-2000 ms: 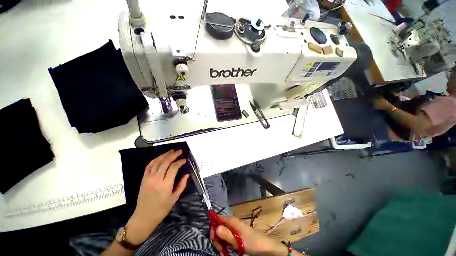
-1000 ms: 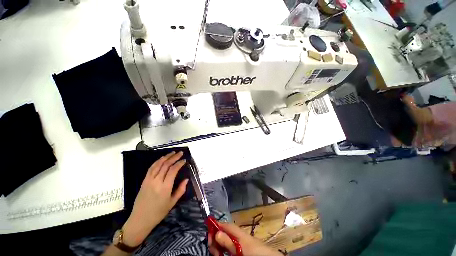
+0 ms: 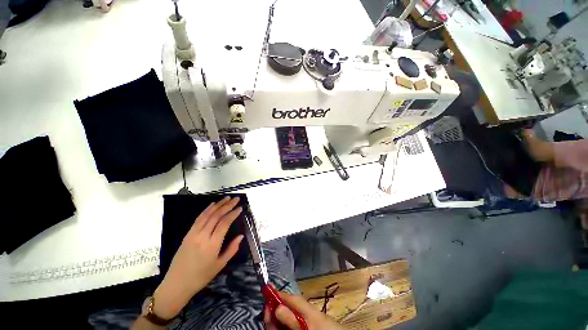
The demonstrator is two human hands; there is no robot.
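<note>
A black square fabric piece lies at the table's front edge, partly over the lap. My left hand lies flat on it, fingers spread, pressing it down. My right hand, cut off by the lower edge of the picture, holds the red-handled shears. The silver blades point away from me along the fabric's right edge. The blades look nearly closed; whether fabric is between them is unclear.
Two stacks of black pieces lie left of the white sewing machine. A phone and snips lie on its bed. A wooden board with scraps is below. A person sits at right.
The view has shifted slightly, so the machine and stacks appear a little lower. The shears stay along the fabric's right edge, and my left hand stays on the fabric.
</note>
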